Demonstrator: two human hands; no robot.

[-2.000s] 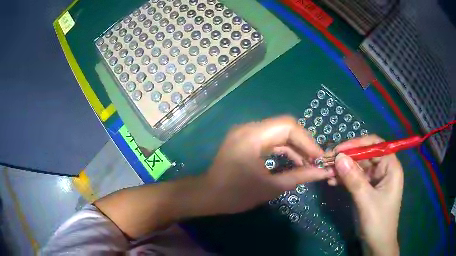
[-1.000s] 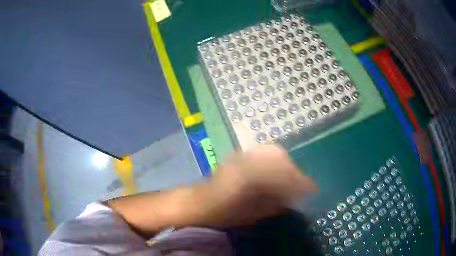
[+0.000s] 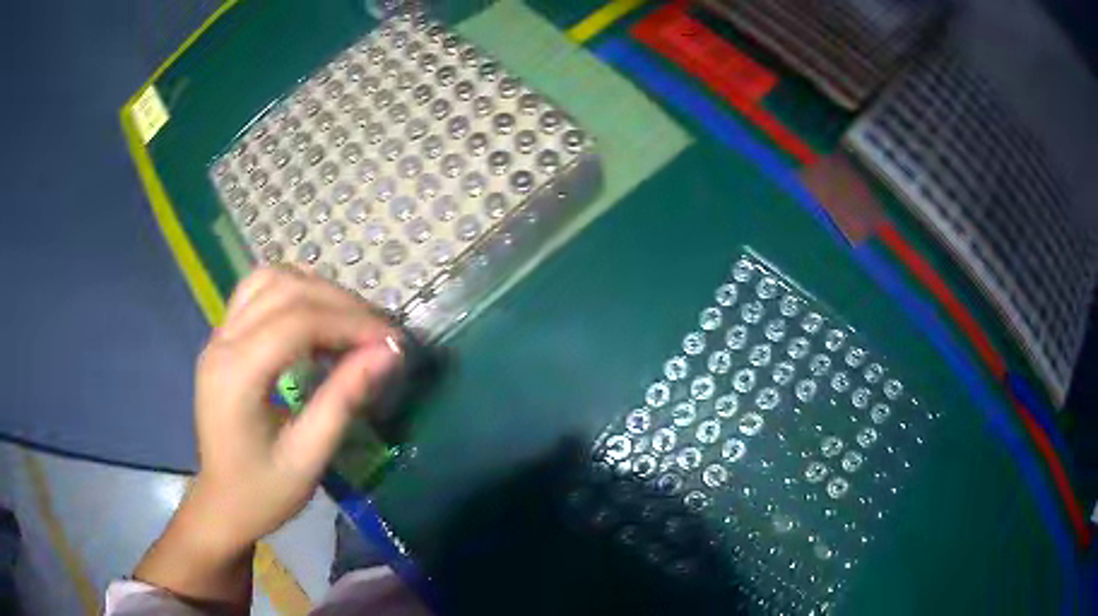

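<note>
The cream-topped tray stack [image 3: 428, 286] sits at upper left, its top covered with rows of small round silvery components [image 3: 352, 252]. My left hand [image 3: 289, 385] is over the stack's near corner, thumb and fingers curled together; whether a component is between the fingertips cannot be told. The clear blister tray [image 3: 885, 529] lies flat at right centre. Round components [image 3: 750, 422] fill many of its upper and left pockets, with a few set apart at the right; many lower pockets hold none. A dark shadow covers its lower left. My right hand is not in view.
The light-green sheet [image 3: 638, 120] lies under the stack. A red label [image 3: 710, 54], a brown square [image 3: 843, 199] and blue and red tape run along the right. A grey-white tray [image 3: 987, 181] and layered stacked trays [image 3: 831, 42] stand at upper right. A green label [image 3: 290, 389] is partly hidden.
My left hand has moved left from the blister tray to the stack's near corner. My right hand and the red pen-like tool, seen two seconds ago, are out of view. The camera view has shifted.
</note>
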